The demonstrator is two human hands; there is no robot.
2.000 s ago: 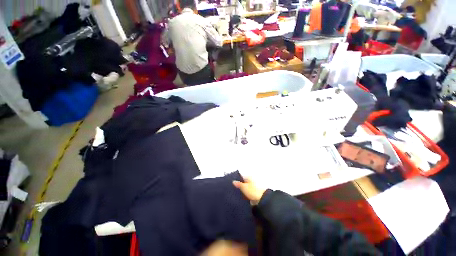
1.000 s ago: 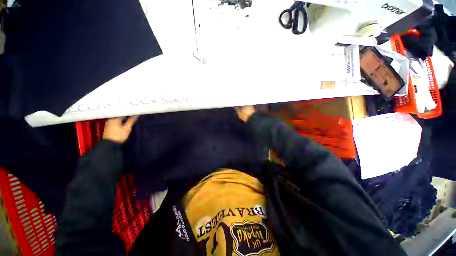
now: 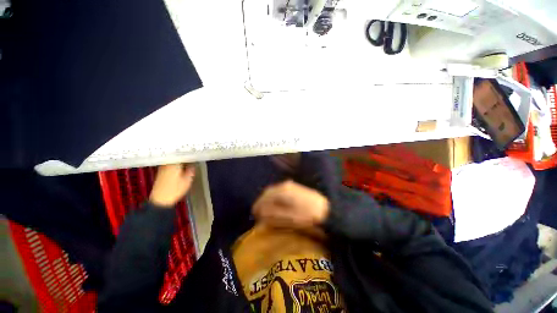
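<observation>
Navy-black cloth (image 3: 235, 183) lies on my lap, partly under the table's front edge. My left hand (image 3: 173, 183) is just below that edge, at the cloth's left side, fingers bent; whether it grips anything cannot be told. My right hand (image 3: 290, 205) is blurred, over the lap cloth in front of my yellow shirt; its fingertips are unclear. A large dark garment piece (image 3: 104, 73) lies flat over the left part of the white machine table (image 3: 342, 116). The presser foot area (image 3: 320, 21) shows at the top, with no cloth at it.
Black-handled scissors (image 3: 386, 36) lie under the machine head (image 3: 488, 27). A smartphone (image 3: 498, 113) lies in a white tray at right. Red crates (image 3: 58, 269) stand at lower left. Red cloth (image 3: 397, 177), white paper (image 3: 491, 195) and dark strips (image 3: 504, 260) are at right.
My right hand has moved from the table edge back toward my body. My left hand has shifted slightly right and down. The lap cloth has narrowed, uncovering a pale strip beside the left hand.
</observation>
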